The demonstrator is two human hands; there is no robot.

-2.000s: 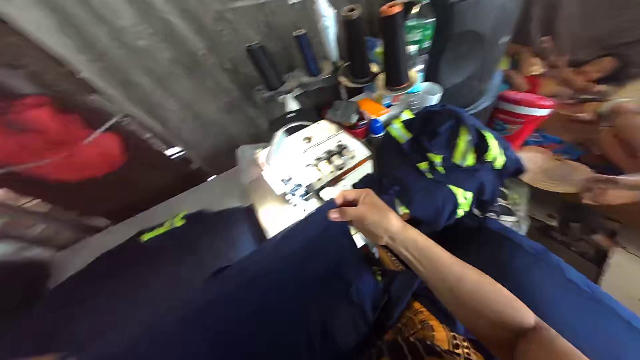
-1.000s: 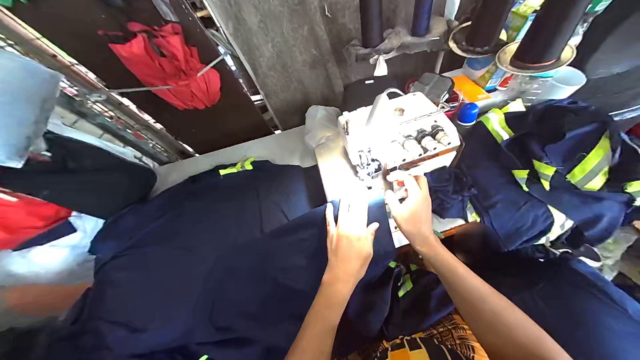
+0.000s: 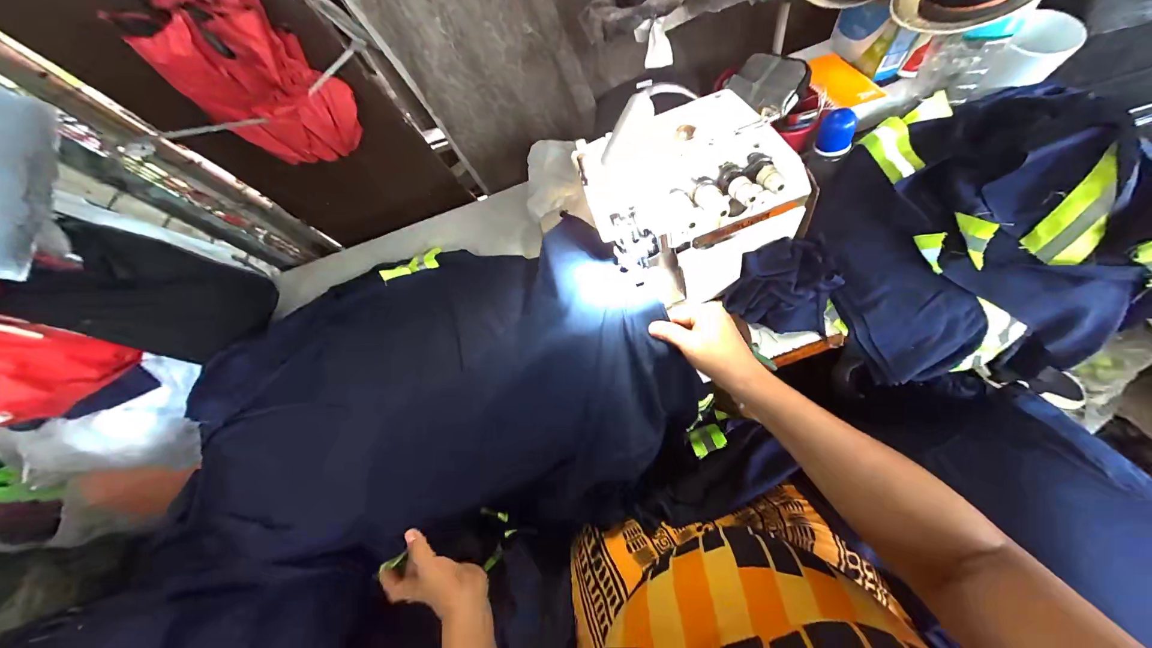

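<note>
Navy fabric point(image 3: 405, 387) with a small reflective yellow strip lies spread over the table, its edge beneath the needle area of a white overlock sewing machine point(image 3: 711, 171). The machine's lamp lights the cloth brightly there. With thumb and fingers, my right hand point(image 3: 706, 342) pinches the fabric's edge just below the presser foot. Down at the bottom, my left hand point(image 3: 436, 580) is at the near part of the cloth, by a thin yellow-green trim; whether it grips anything is unclear.
A heap of navy garments with reflective strips point(image 3: 999, 234) lies right of the machine. Behind it stand a blue-capped container point(image 3: 835, 133), an orange box point(image 3: 841, 81) and a white cup point(image 3: 1044, 45). A red cloth point(image 3: 261, 81) hangs at upper left; plastic bags point(image 3: 117, 441) are at left.
My left hand has moved from the cloth beside the needle area down to the near part of the fabric. My right hand has come slightly down from the presser foot, onto the cloth's edge.
</note>
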